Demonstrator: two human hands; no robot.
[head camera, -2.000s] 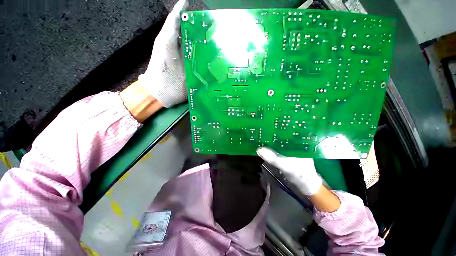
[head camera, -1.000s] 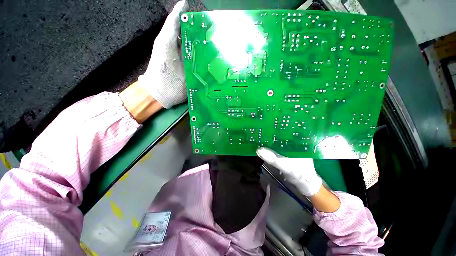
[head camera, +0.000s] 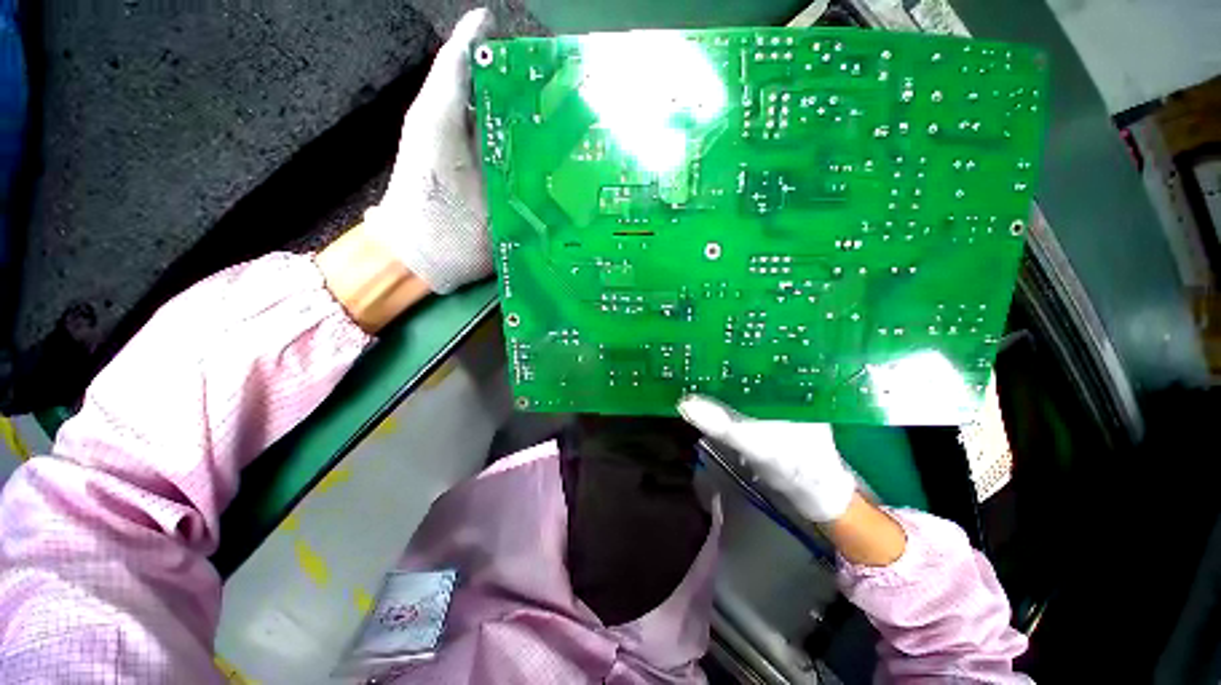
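A large bright green printed circuit board (head camera: 803, 295) is held up in front of me, solder side facing me, with rows of silvery dots. Strong glare covers its upper left and lower right. My left hand (head camera: 445, 181), in a white knit glove, grips the board's left edge; its fingers behind the board are hidden. My right hand (head camera: 774, 458), also gloved, holds the bottom edge near the middle, thumb tip on the near face and the other fingers hidden.
A black foam block (head camera: 201, 121) lies at the upper left. A green bench (head camera: 301, 455) passes beneath my left arm. A metal conveyor rail (head camera: 1071, 301) runs at the right. A pale dotted sheet (head camera: 987, 455) shows below the board's right corner. A badge (head camera: 406, 613) hangs on my chest.
The board and both hands have shifted very slightly left. The glare has moved a little to the right on the board. The grip looks the same.
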